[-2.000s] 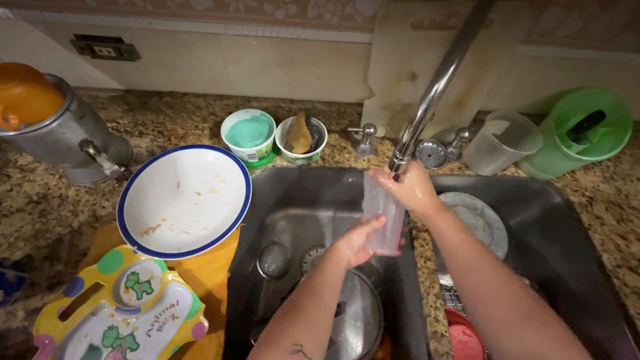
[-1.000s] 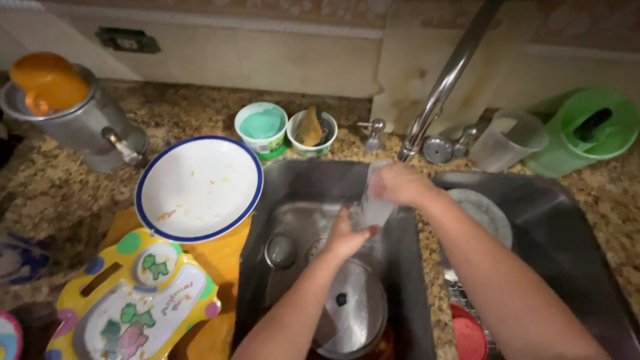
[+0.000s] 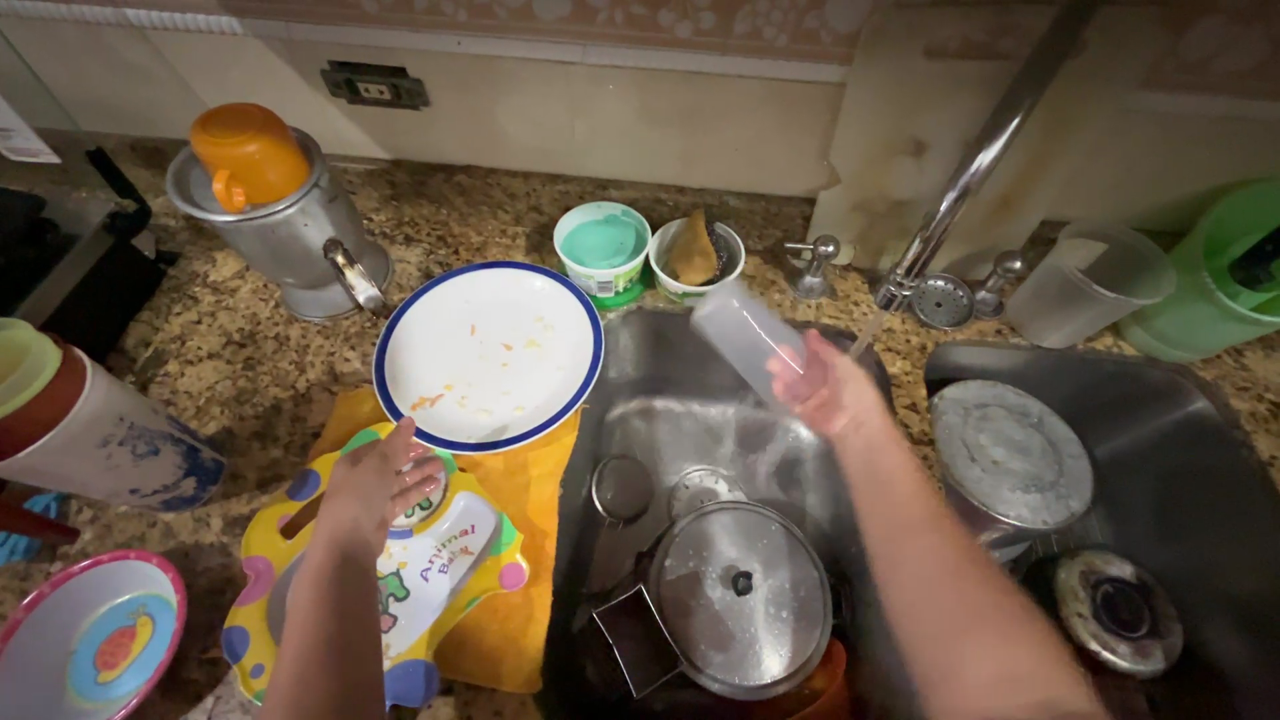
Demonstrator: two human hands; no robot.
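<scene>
My right hand (image 3: 825,385) grips the lower end of a translucent plastic cup (image 3: 745,335), tilted over the back of the left sink basin (image 3: 640,420). Just right of that hand, a thin stream of water runs from the chrome faucet (image 3: 895,290). With fingers apart, my left hand (image 3: 385,475) hovers over a yellow child's divided plate (image 3: 465,570), near the lower rim of a white plate with a blue edge (image 3: 490,355) that bears food scraps. Whether the left hand touches either plate cannot be told.
A lidded metal pot (image 3: 740,600) stands in the left basin. The right basin holds another lidded pot (image 3: 1010,455). Behind are a green-paste tub (image 3: 603,240) and a tub with a brown piece (image 3: 695,255). A metal pitcher (image 3: 300,240), child's bowl (image 3: 110,640) and orange cloth (image 3: 510,600) lie left.
My left hand has left the translucent cup and moved left over the child's plate. The right hand still holds the cup, now tilted left away from the faucet. The view has shifted left.
</scene>
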